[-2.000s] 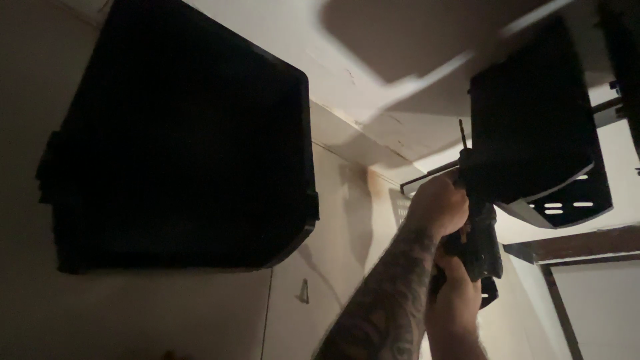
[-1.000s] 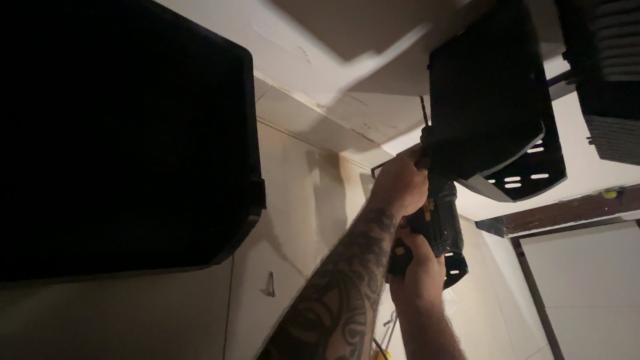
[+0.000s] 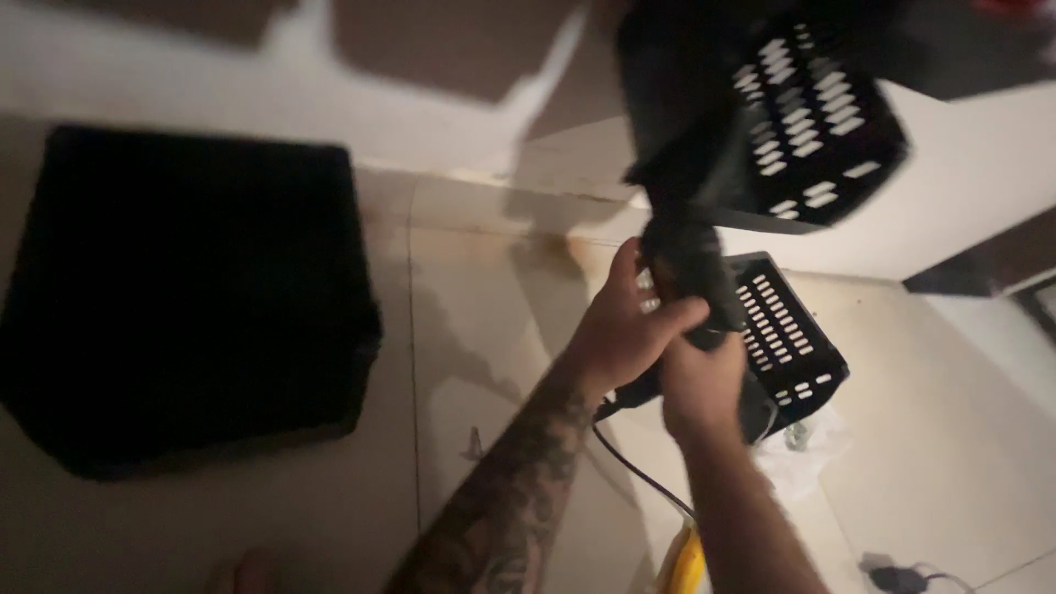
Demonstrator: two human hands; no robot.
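A dark power tool, apparently a drill (image 3: 693,268), is held in both hands and points up toward the underside of a black slotted plastic bin (image 3: 813,124). My left hand (image 3: 623,334), below a tattooed forearm, wraps the tool's left side with its thumb across the body. Lower down, my right hand (image 3: 705,379) grips the handle, its fingers mostly hidden. Motion blur hides the tool's tip, and whether it touches the bin I cannot tell. Behind the hands, a second black slotted bin (image 3: 780,330) is on the tiled floor.
A large black bin (image 3: 190,305) fills the left side. A dark cord (image 3: 639,470) runs to a yellow object (image 3: 686,565) at the bottom. Clear plastic wrapping (image 3: 804,454) lies by the lower bin. A small pointed item (image 3: 475,443) and a black corded object (image 3: 899,577) are on the floor.
The view has swung widely, bringing the lower slotted bin and the plastic wrapping into sight. Both hands still hold the tool; the long thin bit seen earlier is no longer discernible.
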